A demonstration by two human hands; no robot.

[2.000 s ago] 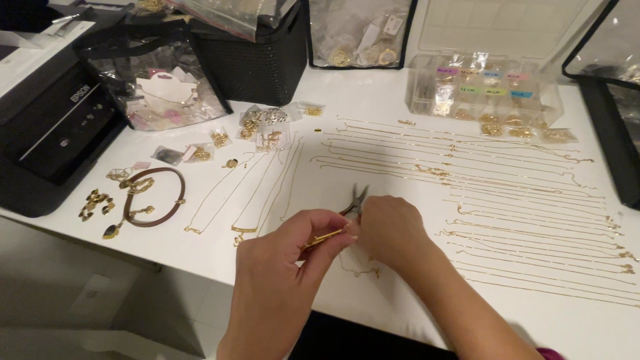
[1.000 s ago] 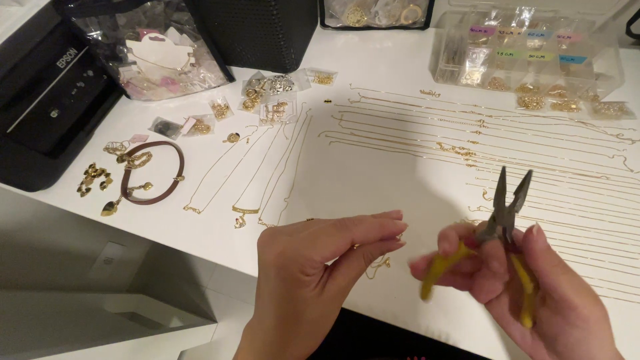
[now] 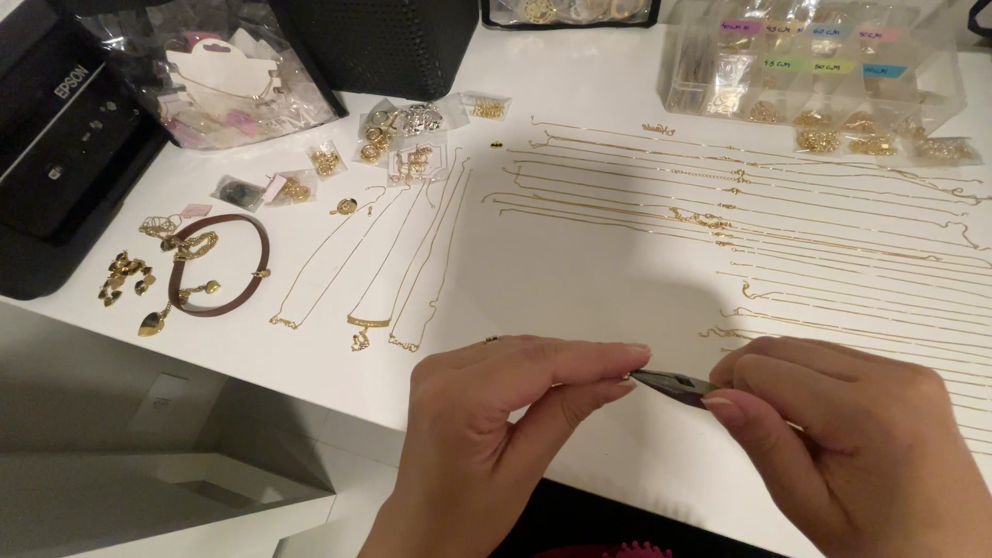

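Note:
My right hand [image 3: 837,434] grips needle-nose pliers [image 3: 673,383], whose handles are hidden in the palm. The pliers' tips meet the fingertips of my left hand [image 3: 504,418], where thumb and index finger pinch something too small to make out. Fine gold chains [image 3: 620,167] lie in rows on the white table beyond my right hand. Left of them, necklaces with name pendants [image 3: 403,342] and a necklace with a gold bar [image 3: 369,320] are laid out. A brown ring-shaped band [image 3: 265,256] with gold heart charms rests farther left.
A black Epson printer [image 3: 74,147] stands at the left, beside a clear bag of carded jewellery [image 3: 232,85] and a black basket [image 3: 387,46]. Small packets of findings [image 3: 415,159] lie near them. A compartmented plastic box [image 3: 814,70] is at the back right. The table's front edge runs below my left hand.
A second ago the pliers stood upright with jaws apart, away from my left hand; now they lie nearly level, tips at its fingertips. My right hand has closed around the handles.

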